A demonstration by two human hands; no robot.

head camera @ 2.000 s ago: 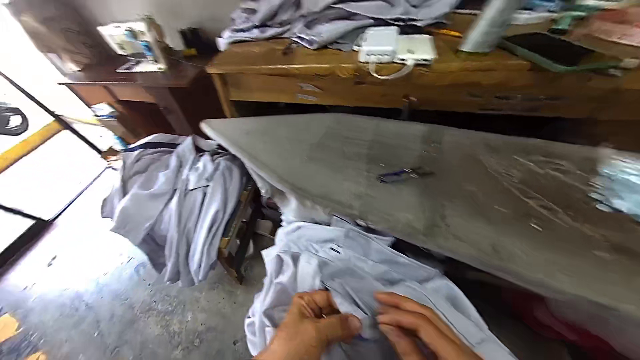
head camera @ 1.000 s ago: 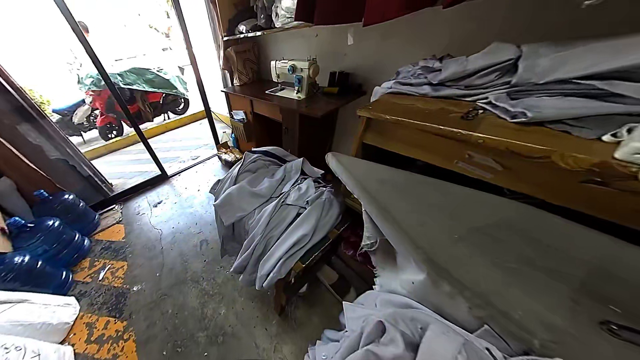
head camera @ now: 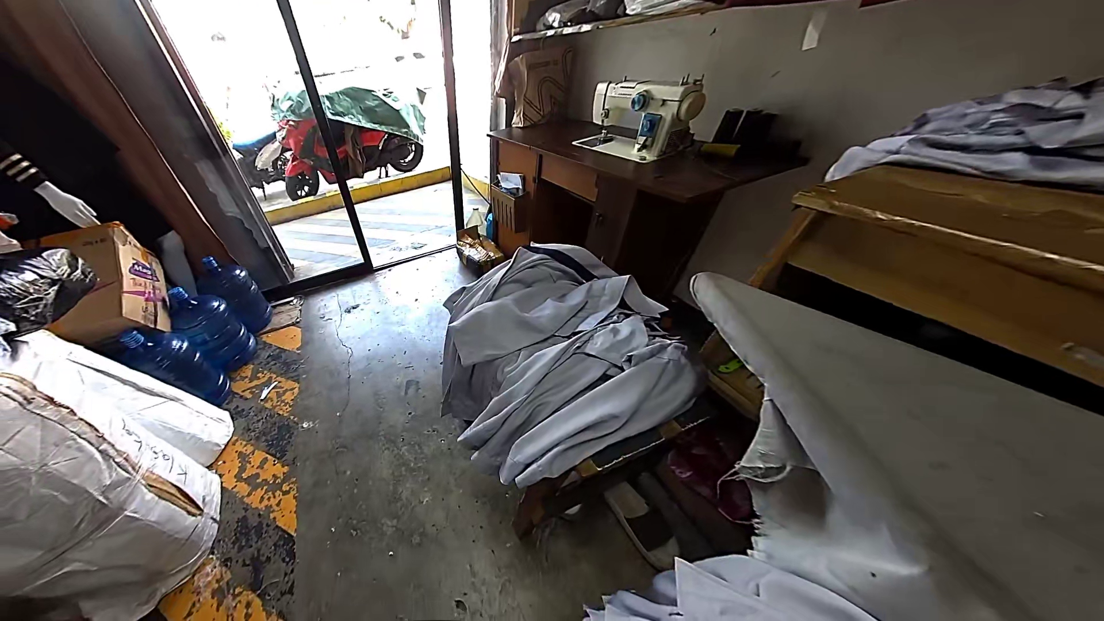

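Neither my left hand nor my right hand shows in the head view now, so what they hold is hidden. A pale grey-blue garment (head camera: 733, 593) shows at the bottom edge, below the frayed corner of a cloth-covered ironing board (head camera: 931, 414). Left of the board, a heap of light grey garments (head camera: 561, 345) lies draped over a low wooden bench (head camera: 595, 470). Behind the heap a white sewing machine (head camera: 647, 116) stands on a dark wooden sewing table (head camera: 552, 151).
More grey garments (head camera: 992, 129) lie on a wooden table (head camera: 949, 224) at right. Blue water jugs (head camera: 211, 328), a cardboard box (head camera: 112, 276) and large white sacks (head camera: 86, 483) line the left. A glass sliding door (head camera: 366, 129) stands at the back, and a covered red scooter (head camera: 345, 142) is outside.
The view has swung left toward the door. Both hands, on the pale garment beside the board two seconds ago, are out of view.
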